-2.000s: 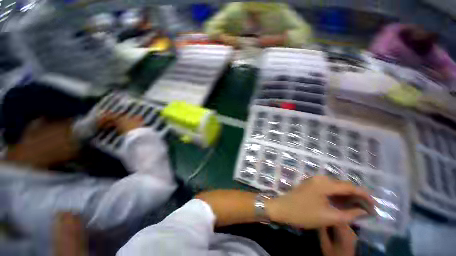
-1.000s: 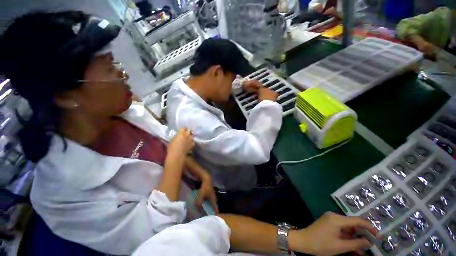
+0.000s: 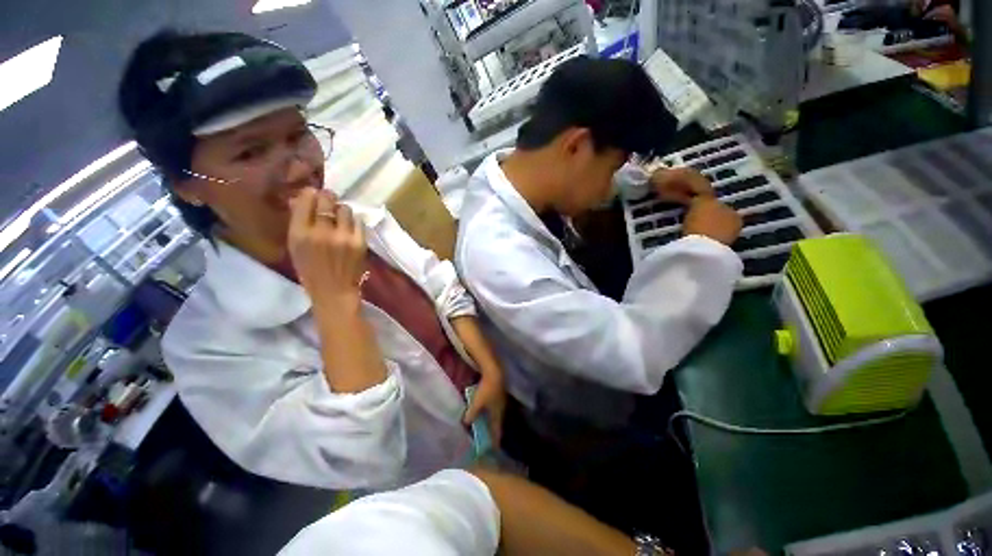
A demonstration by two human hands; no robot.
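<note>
A white tray (image 3: 870,543) with shiny round parts shows only as a strip at the bottom right edge. My left forearm in a white sleeve reaches in from the bottom, with a metal watch at the wrist. My left hand is cut off by the bottom edge; at most a sliver of skin shows there, so its hold cannot be told. My right hand is out of the picture.
A lime-green and white fan (image 3: 859,326) with a white cord stands on the green bench mat (image 3: 751,467). Two people in white coats are at the left; one works over a slotted tray (image 3: 751,174). A pale tray (image 3: 914,206) lies behind the fan.
The view has swung left, so the fan and people sit further right and the parts tray has almost left the picture. The nearer person's hand has risen to the mouth.
</note>
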